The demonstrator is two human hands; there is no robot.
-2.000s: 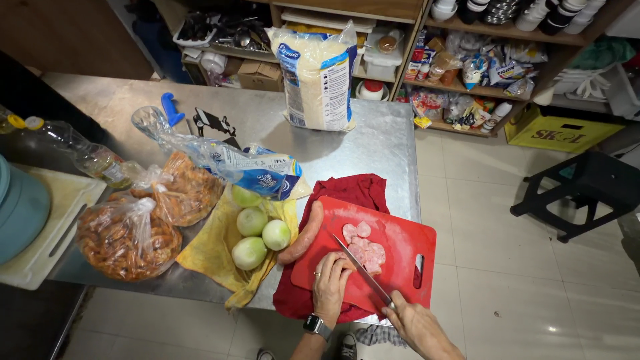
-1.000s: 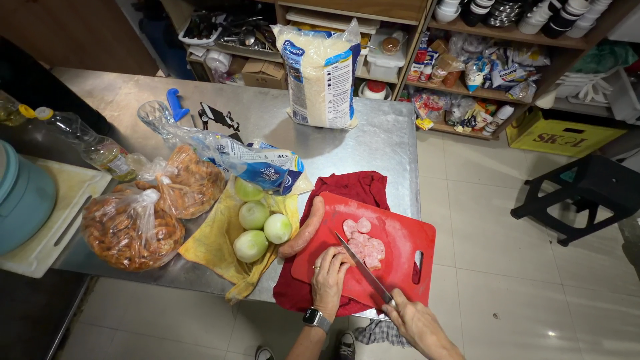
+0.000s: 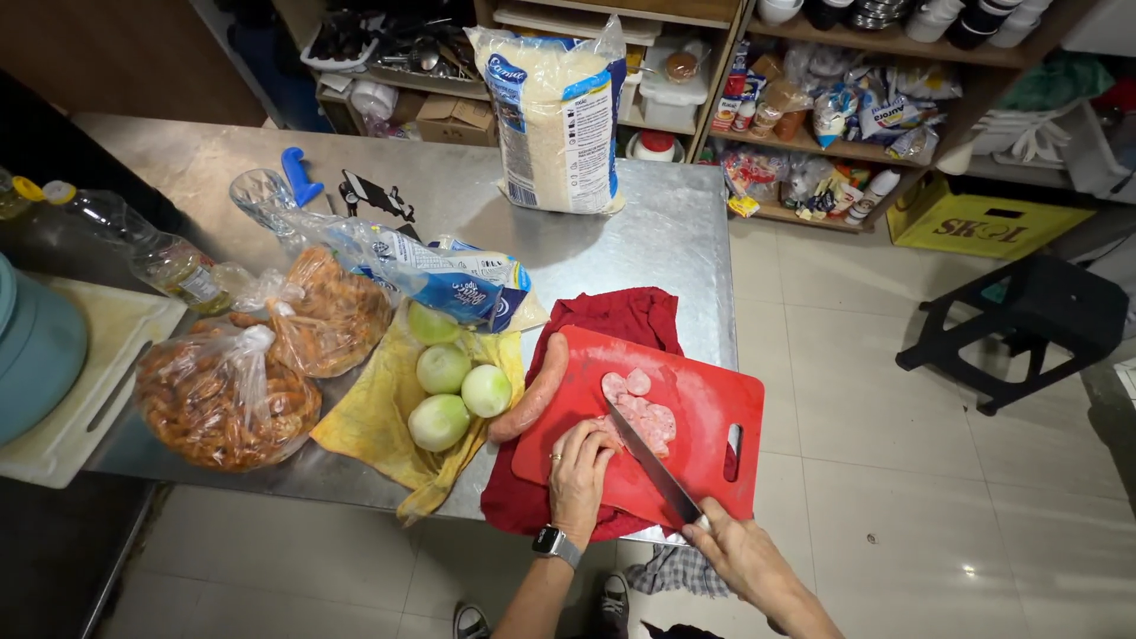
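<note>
My right hand point(image 3: 732, 546) grips the handle of a kitchen knife point(image 3: 655, 463), its blade slanting up and left over a red cutting board point(image 3: 701, 399). Beside the blade, my left hand point(image 3: 579, 475) has its fingers bent against pale pink sausage slices point(image 3: 648, 422); whether a sausage piece is under the fingertips is hidden. A whole raw sausage point(image 3: 535, 390) lies along the board's left edge. Beneath the board is a dark red cloth point(image 3: 621, 312). Several peeled onions point(image 3: 439, 422) rest on a yellow cloth point(image 3: 364, 426) to the left.
Bags of orange-brown food point(image 3: 226, 399), plastic bottles point(image 3: 169, 257) and a white board point(image 3: 98, 355) with a teal container point(image 3: 35, 346) stand left. A large rice bag point(image 3: 559, 124) is at the back, an opened plastic bag point(image 3: 444, 280) nearer. A black stool point(image 3: 1029, 319) stands right.
</note>
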